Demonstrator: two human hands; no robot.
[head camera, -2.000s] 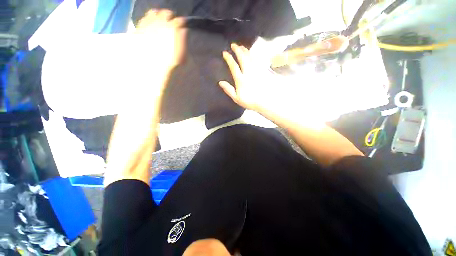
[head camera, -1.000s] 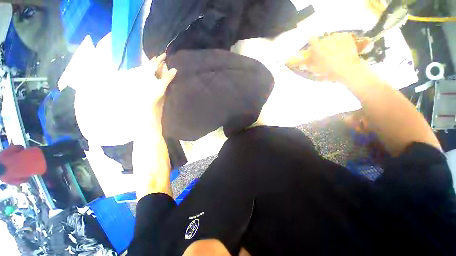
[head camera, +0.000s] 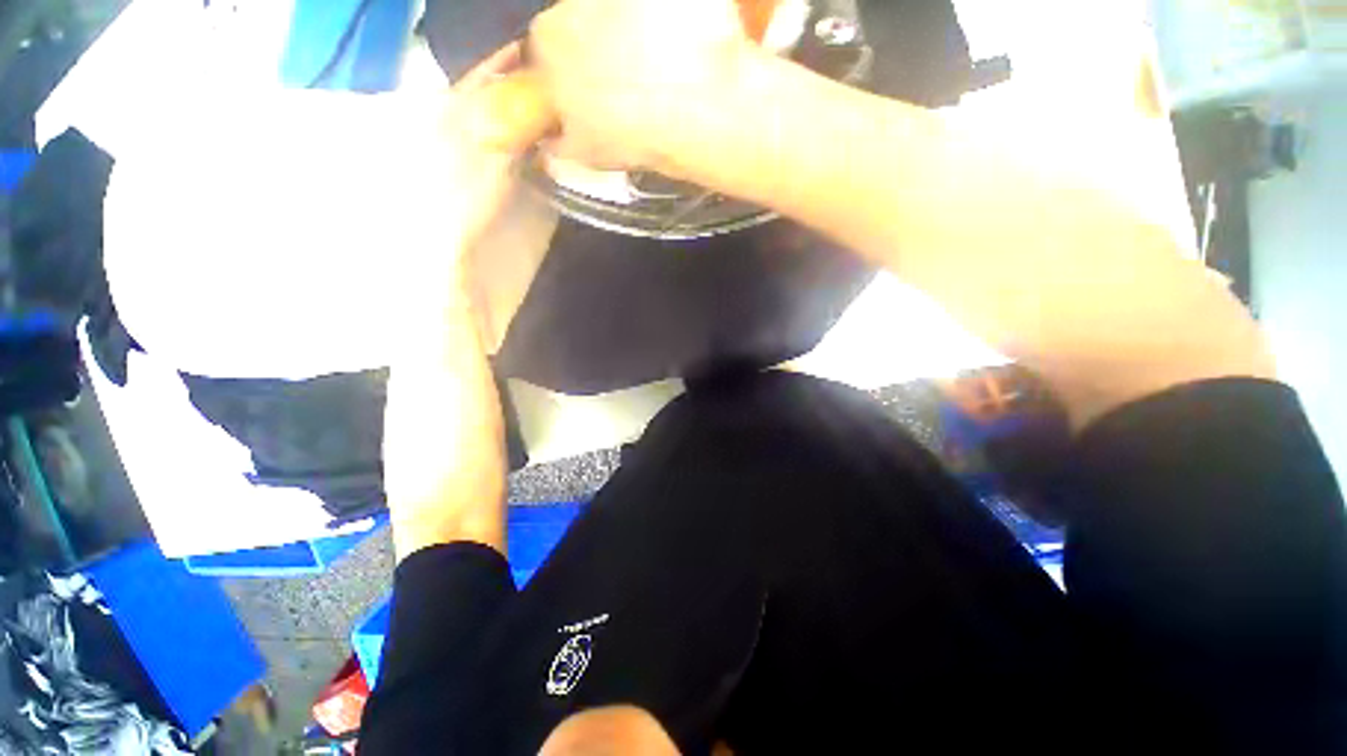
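Observation:
The steam iron (head camera: 665, 207) lies on the dark garment piece (head camera: 665, 303), its clear curved rim showing below my right hand. My right hand (head camera: 635, 81) is closed on the iron at the top centre; the handle is mostly hidden. My left hand (head camera: 502, 111) is beside it at the garment's upper left edge, overexposed, fingertips close to or touching my right hand; whether it pinches the cloth is not clear. The garment lies over the white padded pressing arm (head camera: 251, 251).
Dark cloth (head camera: 303, 436) lies below the arm at the left. A blue crate (head camera: 185, 635) stands on the speckled floor at lower left, and another blue thing (head camera: 347, 42) is behind the table. A pale wall (head camera: 1293, 251) is at the right.
My right hand went from lying on the garment to the iron at the right, then moved left with it onto the garment. My left hand stays at the garment's left edge.

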